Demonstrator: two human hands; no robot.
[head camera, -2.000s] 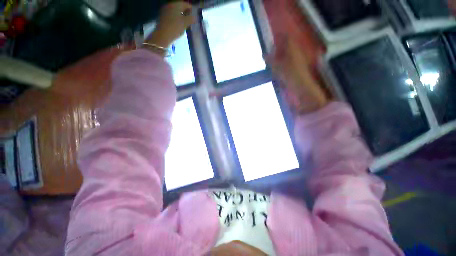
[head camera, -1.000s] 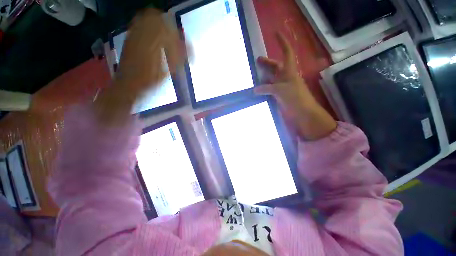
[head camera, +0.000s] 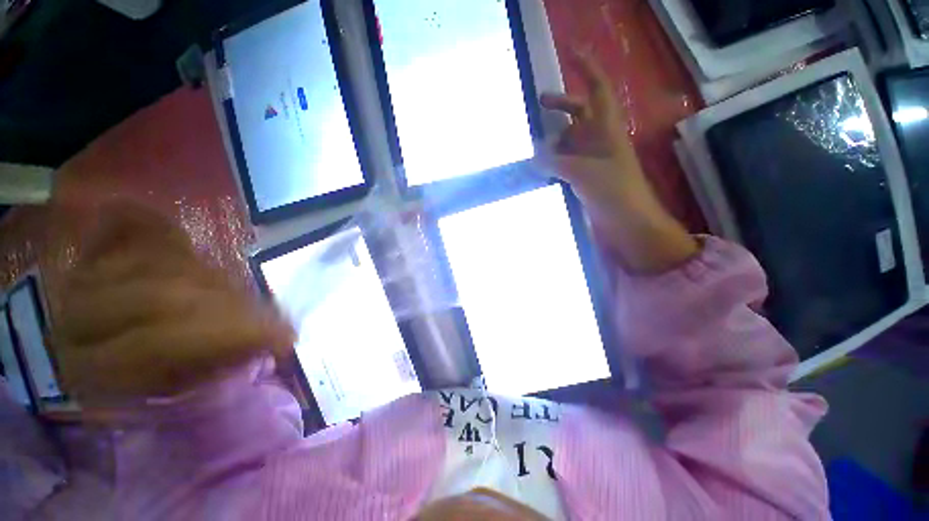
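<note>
Several lit tablets lie on white sleeves in front of me: an upper left tablet (head camera: 290, 153) with a small logo, an upper right tablet (head camera: 453, 87), a lower left tablet (head camera: 346, 326) and a lower right tablet (head camera: 525, 290), all with bright white screens. A clear plastic film (head camera: 413, 254) lies between them, glaring. My left hand (head camera: 163, 305) is blurred, left of the lower left tablet; its fingers cannot be made out. My right hand (head camera: 601, 163) is at the right edge of the upper right tablet, fingers apart, holding nothing.
Dark tablets in white sleeves (head camera: 815, 224) lie at the right, with more at the upper right. Red plastic-wrapped matting (head camera: 652, 61) runs beneath and around. A dark green surface (head camera: 102, 92) is at the upper left. Small lit tablets (head camera: 31, 336) stand at the far left.
My left hand has moved from over the upper left tablet down and left, uncovering its screen. My right hand remains beside the tablets, its fingers now apart and clearer than at first.
</note>
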